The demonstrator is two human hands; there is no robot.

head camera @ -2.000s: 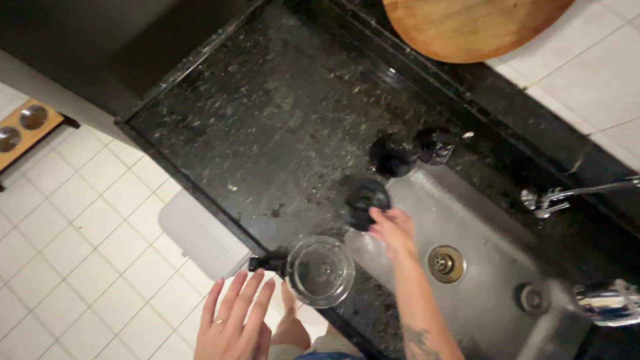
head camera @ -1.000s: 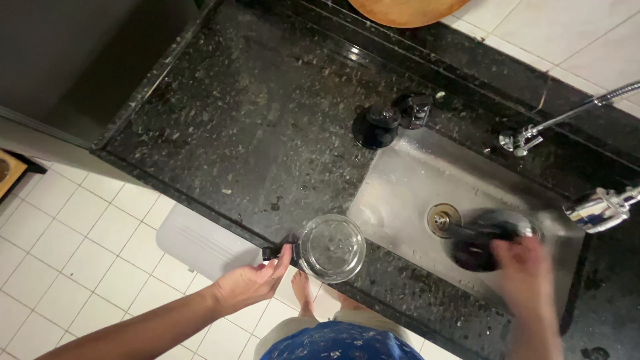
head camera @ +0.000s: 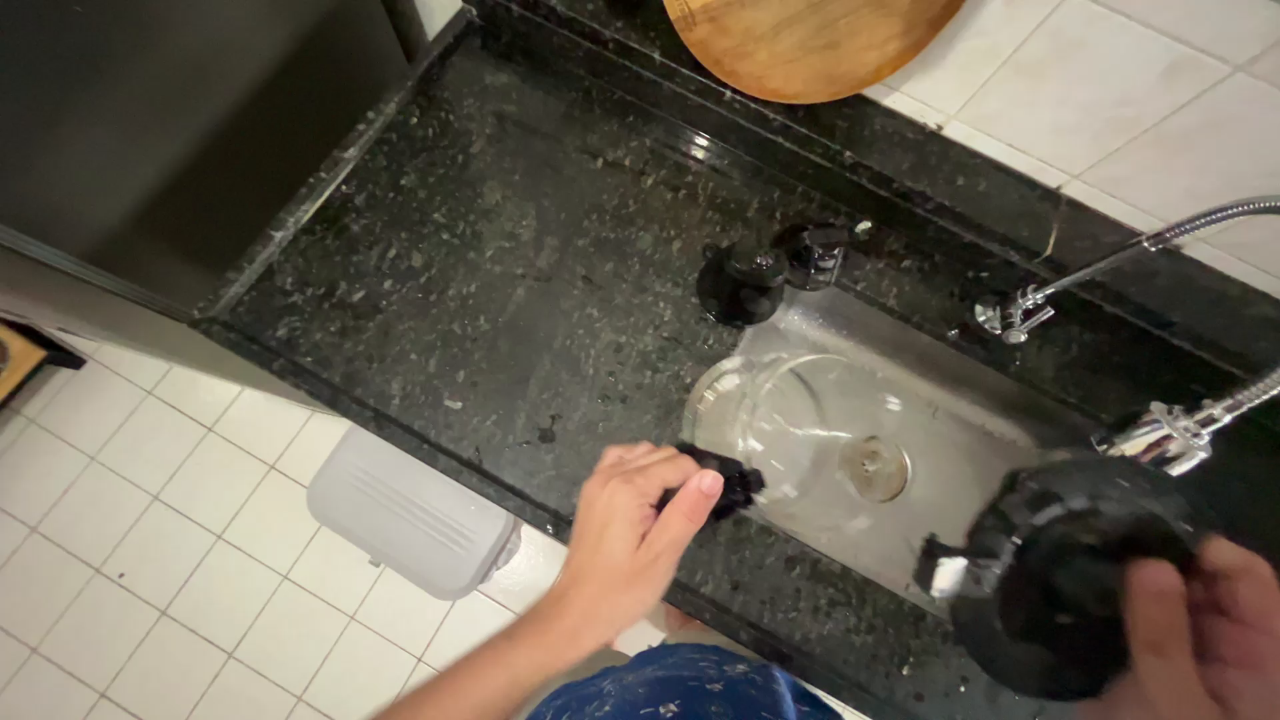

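My left hand (head camera: 645,525) grips the black handle (head camera: 722,483) of a clear glass carafe (head camera: 800,425), which is held over the left part of the steel sink (head camera: 950,400). The sink drain shows through the glass. At lower right my right hand (head camera: 1190,620) holds a round black plastic part (head camera: 1070,580), blurred by motion, over the sink's near right edge. Two small black parts stand at the sink's back left corner: a rounded one (head camera: 740,285) and, beside it, another (head camera: 815,255).
A chrome faucet (head camera: 1015,312) and a chrome spray head (head camera: 1160,438) stand along the sink's back and right. A round wooden board (head camera: 810,45) leans at the back. Dark speckled stone counter (head camera: 480,260) extends left; a grey lidded bin (head camera: 410,510) sits below its front edge.
My left hand has moved the glass carafe from the counter edge to over the sink. My right hand, with the black part, has gone from the counter into the sink, then to its near right edge.
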